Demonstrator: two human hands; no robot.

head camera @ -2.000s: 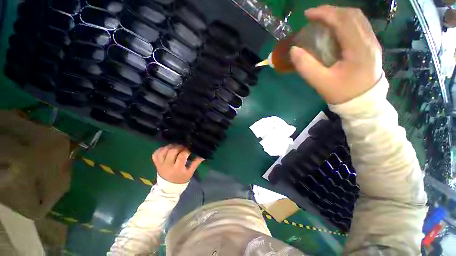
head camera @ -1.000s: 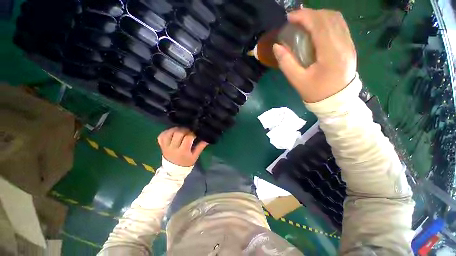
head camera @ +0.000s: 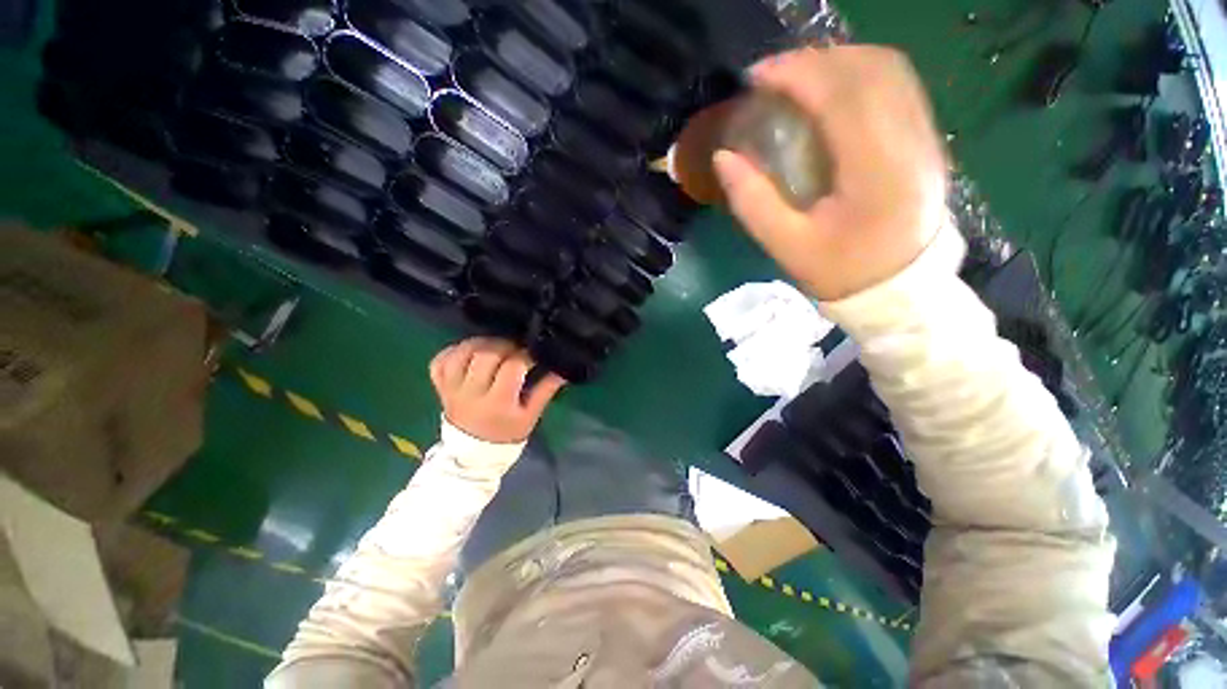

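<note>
A large tray of glossy black oval parts [head camera: 464,148] lies in front of me in staggered rows. My right hand [head camera: 861,168] grips an amber-brown squeeze bottle [head camera: 704,151], tilted with its pale nozzle pointing left at the parts near the tray's right end. The nozzle tip is small; whether it touches a part I cannot tell. My left hand [head camera: 487,389] is at the tray's near corner, fingers curled at the edge, with the thumb against the end parts. Its fingertips are partly hidden.
A crumpled white cloth or tissue [head camera: 770,337] lies on the green bench. A second tray of black parts [head camera: 848,458] is partly under my right forearm. A cardboard box [head camera: 94,377] is at the left. A small cardboard piece [head camera: 764,545] and a blue-red object [head camera: 1155,633] are nearer me.
The bottle in my right hand has moved left and is now over the tray's right end. The view has shifted, with the tray further right in it. My left hand stays at the corner.
</note>
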